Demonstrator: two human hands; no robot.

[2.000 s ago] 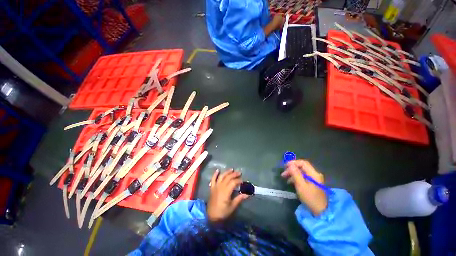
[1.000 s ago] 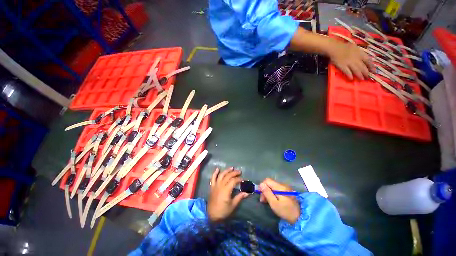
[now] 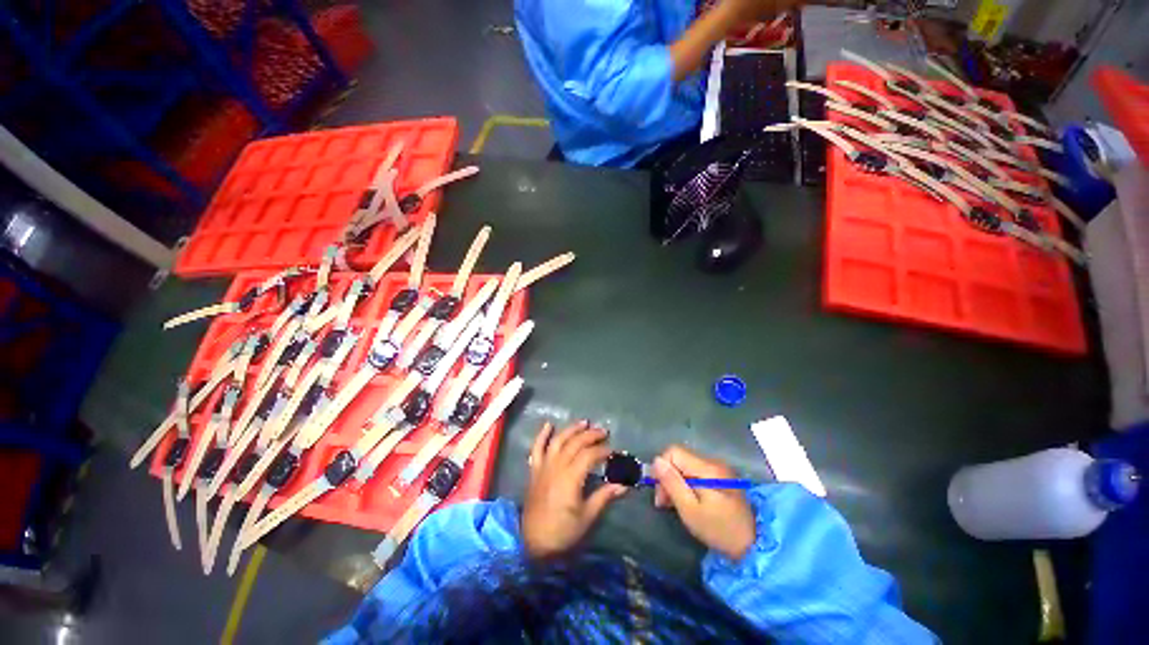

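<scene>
A dark, fingertip-sized watch head [image 3: 623, 470] lies at the fingertips of my left hand [image 3: 560, 489], whose thumb and fingers close on its left side. My right hand [image 3: 706, 502] holds a thin blue tool [image 3: 718, 483], its tip at the right edge of the watch head. The strap on the right side is hidden by my right hand. A small blue cap [image 3: 730, 391] and a white strip of paper [image 3: 789, 455] lie beyond and to the right of my right hand.
Red compartment trays stand at left [image 3: 340, 502] and right [image 3: 882, 271], with strapped watch heads on them. A white bottle [image 3: 1027, 494] with blue cap lies at right. A black bag [image 3: 693, 189] and dark round object [image 3: 728, 239] are beyond. A person in a blue smock [image 3: 605, 76] is opposite.
My right hand has moved left to the watch head with the blue tool, uncovering the white strip. The other person's arm reached over the right tray and has withdrawn; one watch there is gone.
</scene>
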